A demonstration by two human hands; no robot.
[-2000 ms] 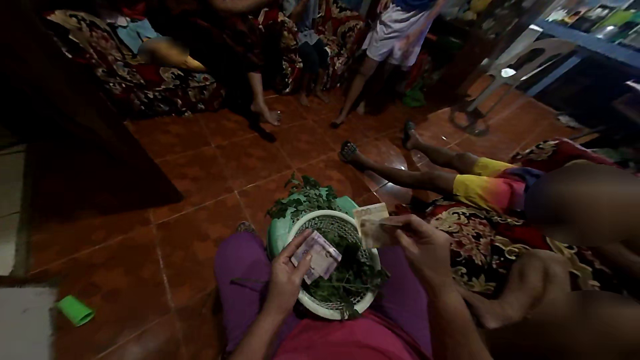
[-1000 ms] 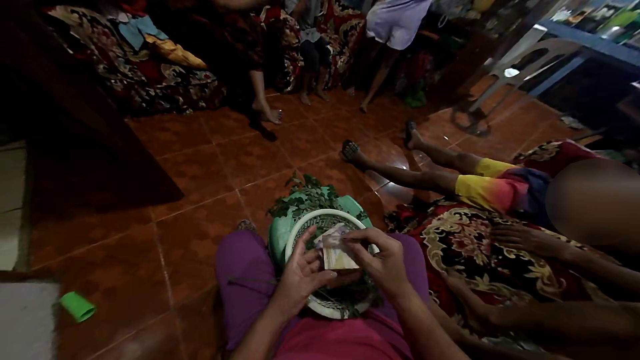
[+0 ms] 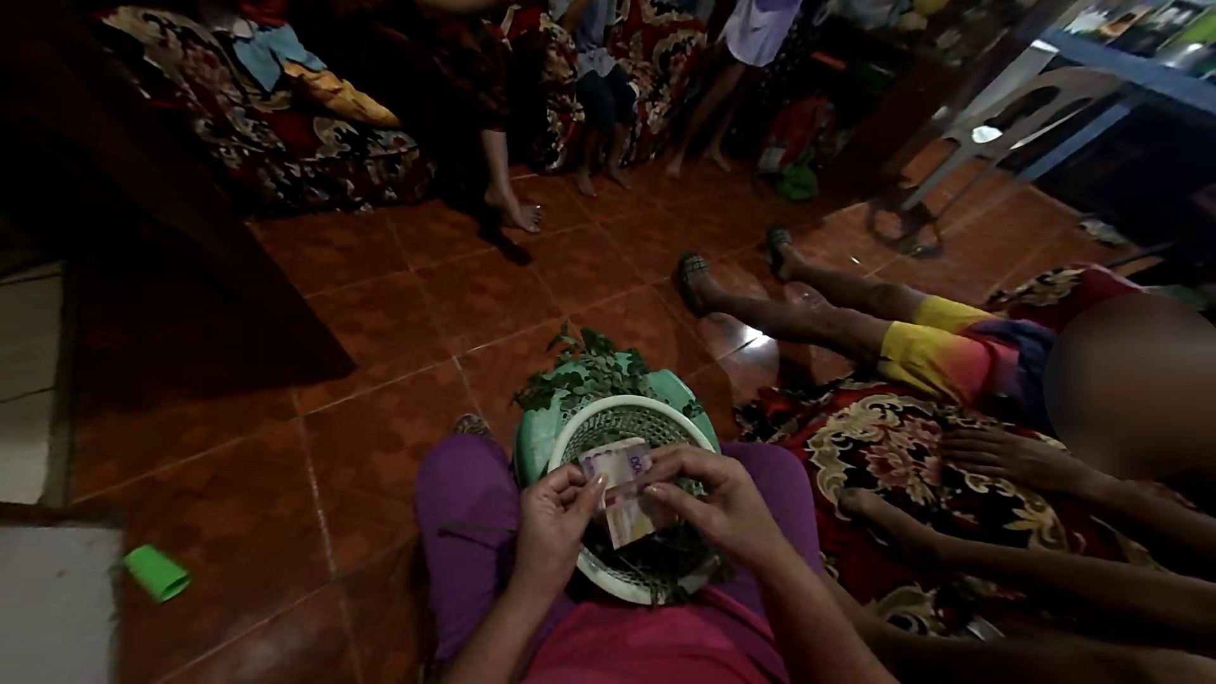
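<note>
Two overlapping banknotes are held between my hands, a purple-and-white banknote (image 3: 613, 465) on top and a yellowish banknote (image 3: 631, 522) lower down. My left hand (image 3: 560, 518) pinches their left side between thumb and fingers. From the right, my right hand (image 3: 717, 499) grips the purple one near its edge. Directly beneath them a white plastic colander (image 3: 635, 404) with green leaves in it rests on my lap, between purple-clad thighs. Just beyond its rim, leafy green stems (image 3: 589, 366) lie over a green plastic container (image 3: 540, 442).
At the right, a person in yellow and pink shorts (image 3: 940, 351) sits on a floral-covered seat (image 3: 879, 446), with another person's limbs nearer me. More people's legs are by a floral sofa (image 3: 313, 161) at the back. A green plastic cup-like item (image 3: 158, 572) lies on the tiles. A plastic chair (image 3: 1031, 114) stands back right.
Two seconds ago each hand held a banknote apart from the other; now the notes overlap between both hands. The person in white shorts at the back has shifted.
</note>
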